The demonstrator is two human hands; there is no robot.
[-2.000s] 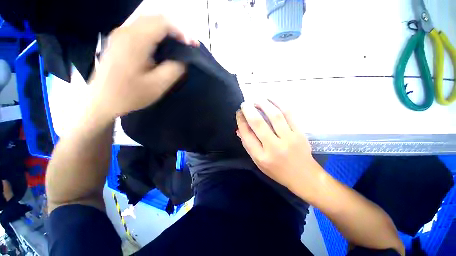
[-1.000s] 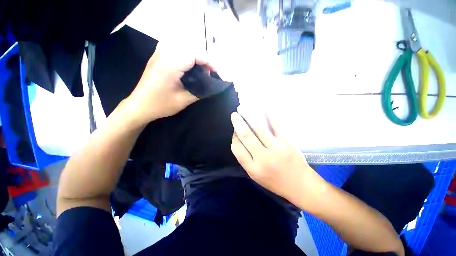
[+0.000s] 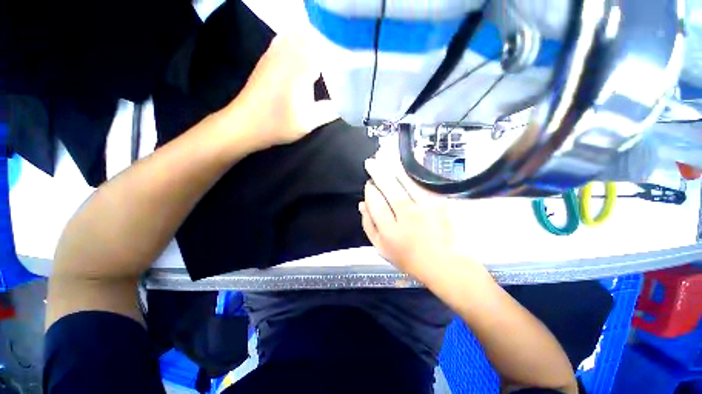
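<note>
A matte black fabric panel (image 3: 300, 196) lies on the white table, one corner over the ruler-marked front edge. My left hand (image 3: 289, 96) is on its upper part, fingertips hidden by the sewing machine head (image 3: 431, 69). I cannot tell if it pinches the cloth. My right hand (image 3: 404, 219) lies at the panel's right edge, fingers pointing up toward the needle area, close together; whether they grip the cloth is not clear. The needle and presser foot are not clearly visible behind the machine's metal parts.
Stacked black panels (image 3: 85, 54) lie at the upper left. Scissors with green (image 3: 556, 215) and yellow (image 3: 598, 203) handles lie at right, partly behind the machine, beside black snips (image 3: 662, 194). Blue crates with black pieces stand below the table. A red plastic object (image 3: 671, 302) is at lower right.
The view has shifted, and the machine head now fills the upper right. The panel lies flatter, with its lower corner on the table edge. My left hand has moved up from the curled fabric edge.
</note>
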